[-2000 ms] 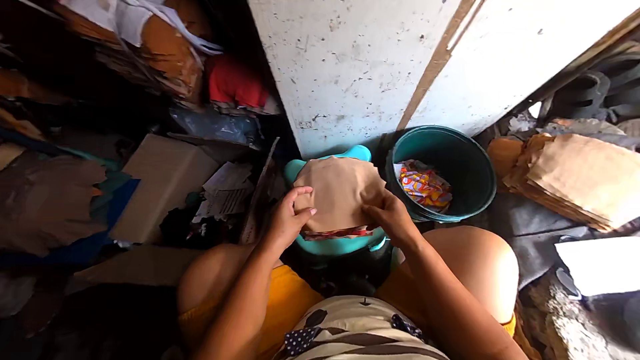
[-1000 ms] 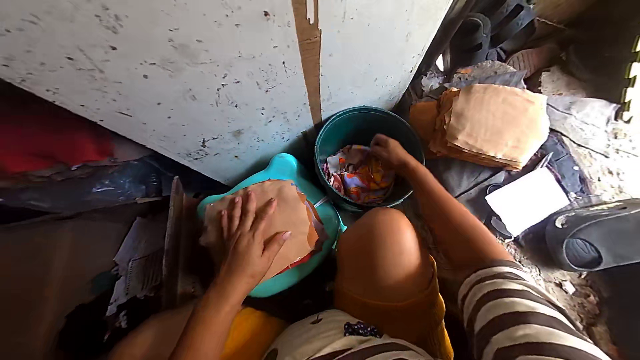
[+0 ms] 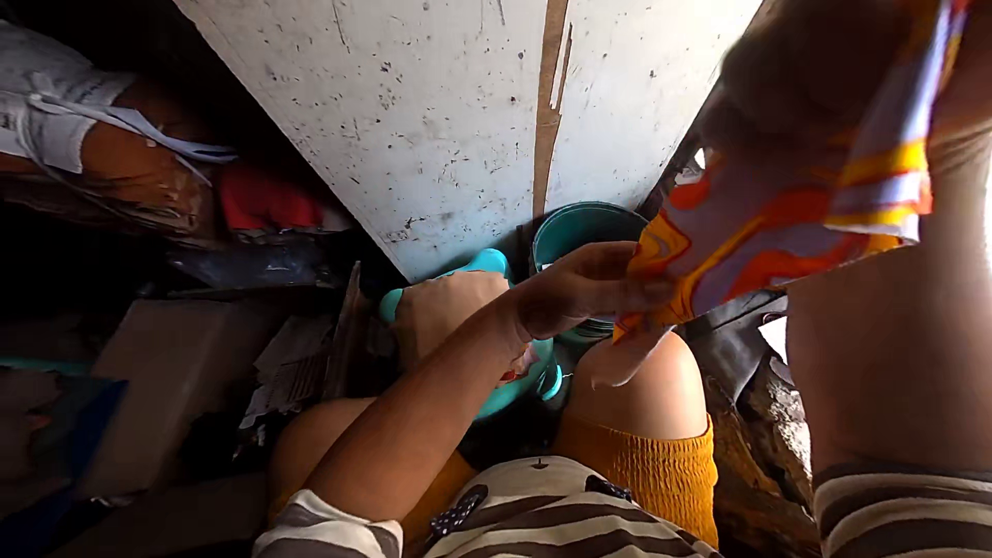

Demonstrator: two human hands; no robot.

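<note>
A piece of orange, yellow and lilac patterned cloth (image 3: pixel 763 225) is stretched up toward the right above my knee. Its lower left corner is pinched by my left hand (image 3: pixel 593 287). My right arm is raised at the right edge; its hand (image 3: pixel 942 46) is blurred and mostly hidden near the cloth's upper end, so its grip does not show. Tan fabric pieces (image 3: pixel 446 310) lie on a turquoise plastic stool (image 3: pixel 488 263), partly behind my left forearm. The dark green bucket (image 3: pixel 589 221) stands just beyond my left hand, its contents mostly hidden.
A white speckled panel (image 3: pixel 434 116) with a brown strip stands in front. Bundled brown material (image 3: pixel 147 170) with white ties and a red cloth (image 3: pixel 267 198) lie at the left. A cardboard box (image 3: pixel 163 387) and papers (image 3: pixel 291 356) sit lower left. Dark fabric lies right of the bucket.
The patterned cloth, in the bucket one second ago, is now up in front of me. My left hand has left the tan pieces and holds the cloth's corner. My right arm has risen from the bucket.
</note>
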